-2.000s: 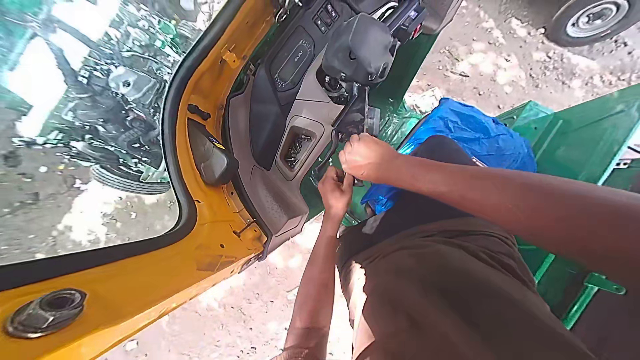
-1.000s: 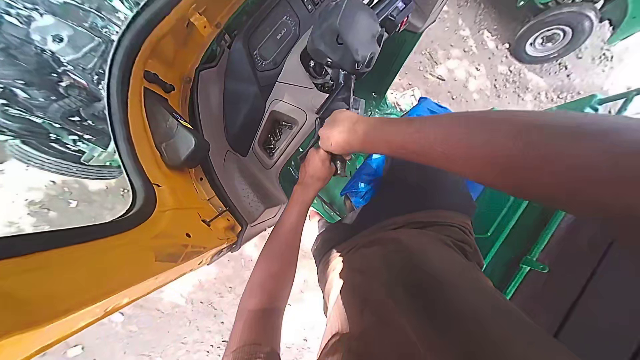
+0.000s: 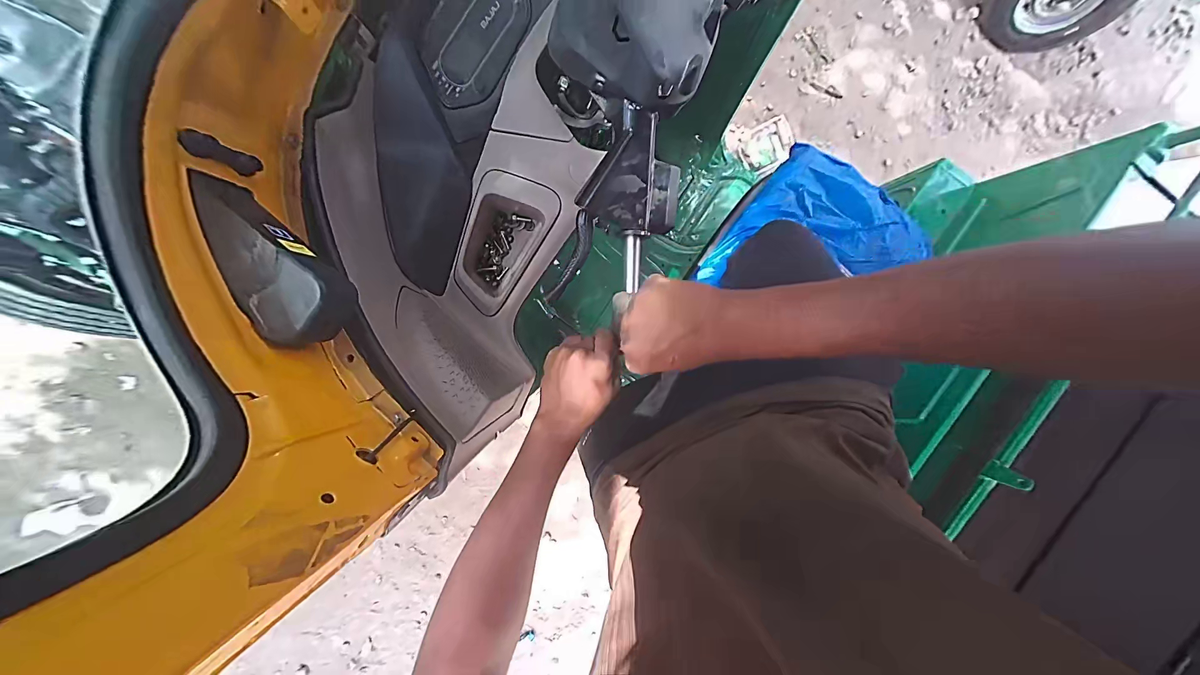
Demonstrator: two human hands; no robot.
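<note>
Below the dark steering-column housing [image 3: 637, 47] and its black bracket [image 3: 652, 183], a shiny metal shaft [image 3: 633, 258] runs down to my hands. My right hand [image 3: 670, 323] is closed in a fist around a grey metal part [image 3: 622, 305] at the lower end of this shaft. Against it from the lower left, my left hand [image 3: 577, 380] has its fingers curled close to the same part; what they hold is hidden. A black cable [image 3: 577, 258] hangs beside the column. To the left, a recess in the grey dashboard [image 3: 506, 248] holds several loose bolts [image 3: 502, 244].
A yellow body frame [image 3: 309, 525] with a black-edged windscreen opening lies left. A blue plastic sheet [image 3: 825, 211] is beyond my knee, over the green floor [image 3: 703, 202]. Green body panels [image 3: 1031, 216] stand at right; a wheel [image 3: 1050, 19] shows top right.
My hands have moved down from the column's bracket, and a length of bright shaft now shows between them and it. The view has come closer to the column.
</note>
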